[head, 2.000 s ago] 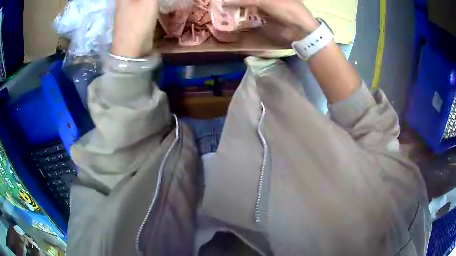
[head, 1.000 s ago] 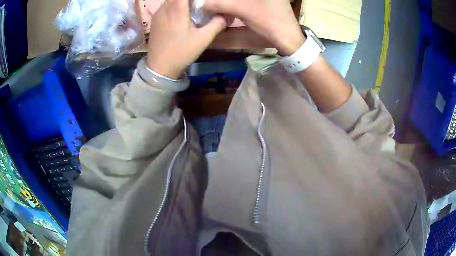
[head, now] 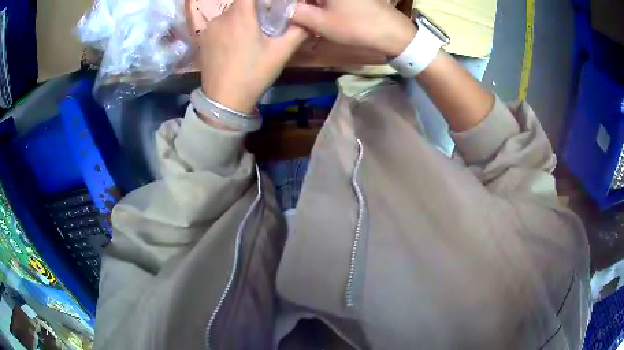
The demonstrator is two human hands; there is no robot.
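Note:
My left hand (head: 243,58), with a bangle at the wrist, is near the top edge over the cardboard carton (head: 315,58). It grips a small clear bag (head: 276,15) between thumb and fingers. My right hand (head: 356,24), with a pale-strapped watch, meets it from the right; its fingertips touch the bag's edge. Salmon-pink moulded parts (head: 207,9) show beside my left hand; most of the carton's inside is covered by my hands or cut off. A bunched clear polybag (head: 140,37) lies at the carton's left edge.
A pale carton flap (head: 462,27) is at upper right. A blue frame (head: 89,147) and a black keyboard (head: 79,229) are at left. A blue crate (head: 595,130) stands at far right, beyond a yellow floor line (head: 527,55). A green printed sheet (head: 27,253) is at far left.
Since the oldest frame, my left hand has moved right, away from the bunched polybag, and met my right hand. Since the middle frame, more of the small clear bag shows between them.

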